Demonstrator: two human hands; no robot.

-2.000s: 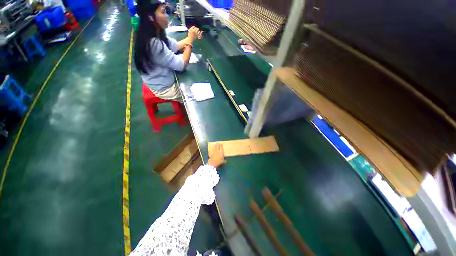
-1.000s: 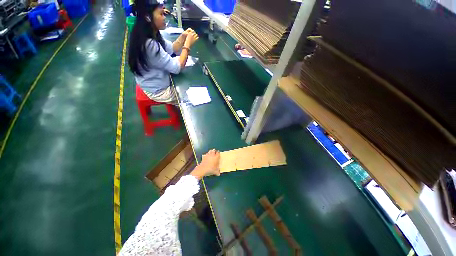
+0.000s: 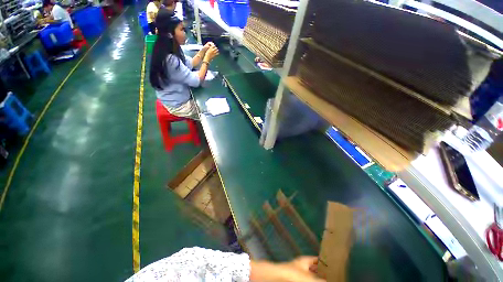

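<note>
My left hand (image 3: 295, 269) is at the bottom of the view, blurred, reaching right from a white patterned sleeve. It is shut on the end of a tan slotted divider strip (image 3: 335, 239), which stands up at the right of a partly built partition grid. The grid (image 3: 284, 223) lies on the green bench, with several strips crossed on edge like a fence; its lower part is blurred. My right hand is not in view.
An open carton (image 3: 193, 175) with tan pieces is below the bench's left edge. A grey post (image 3: 277, 110) holds a shelf with brown cardboard stacks (image 3: 375, 71). A phone (image 3: 459, 171) and red scissors (image 3: 495, 239) lie on the white shelf. A person sits on a red stool (image 3: 177, 128).
My left hand has moved the strip from the bench's left edge toward the lower right, beside the grid. The strip has turned from lying across the bench to upright. The view has shifted.
</note>
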